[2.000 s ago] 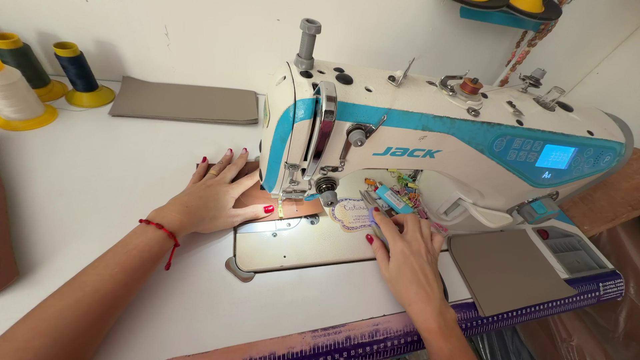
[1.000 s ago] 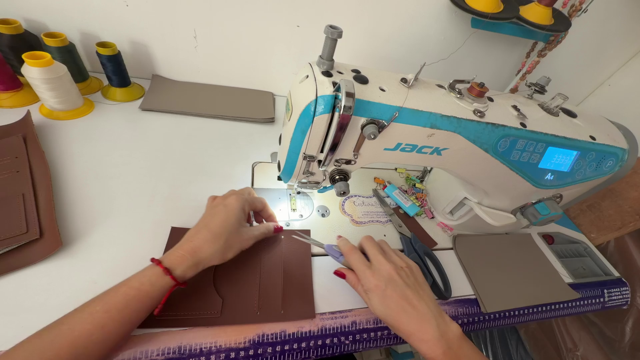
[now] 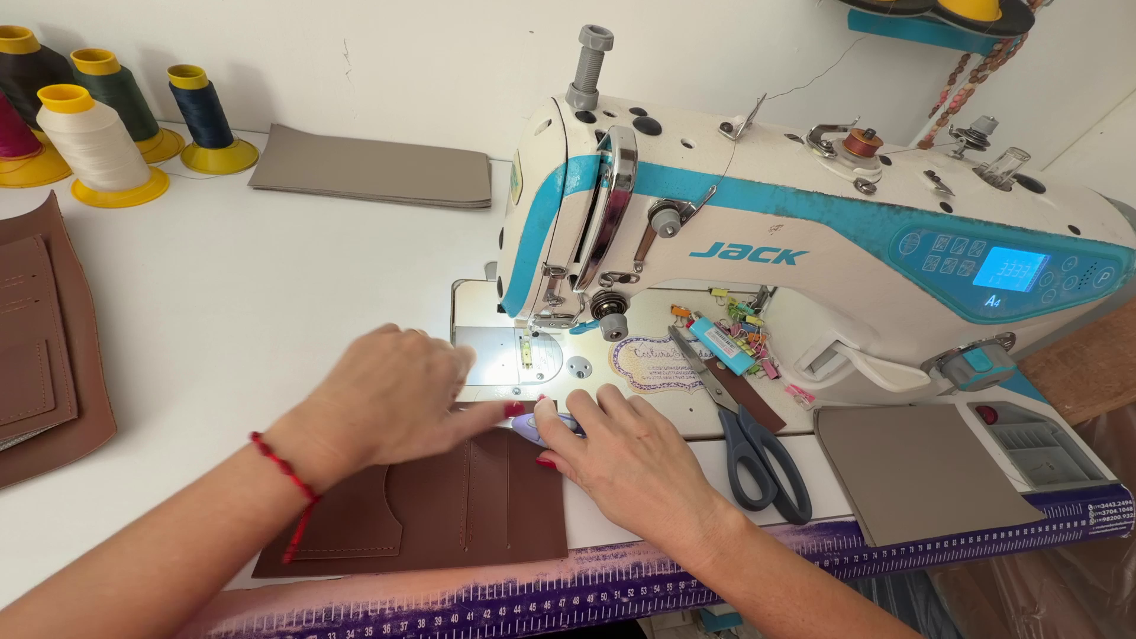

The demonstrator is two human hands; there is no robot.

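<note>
A brown leather wallet panel (image 3: 435, 515) with stitched pockets lies flat at the front edge of the table, below the needle area of the Jack sewing machine (image 3: 737, 231). My right hand (image 3: 621, 461) holds a small purple-handled tool (image 3: 534, 428), probably thread snips, over the panel's upper edge; its blades are hidden. My left hand (image 3: 382, 399), slightly blurred, is over the panel's upper left part, thumb reaching to the tool's tip. Whether its fingers pinch anything is hidden. Large scissors (image 3: 745, 435) with dark handles rest to the right of my right hand.
Thread cones (image 3: 93, 146) stand at the back left, beside stacked grey-brown pieces (image 3: 373, 169). More brown leather panels (image 3: 53, 355) lie at the left edge. Small coloured clips (image 3: 754, 337) and a blue lighter (image 3: 721, 346) sit under the machine arm. Another grey-brown piece (image 3: 923, 470) lies at the right.
Two seconds ago my left hand was at the needle with a brown piece. The pocketed panel then lay in front of the machine; since one second ago my left hand has shifted slightly over it.
</note>
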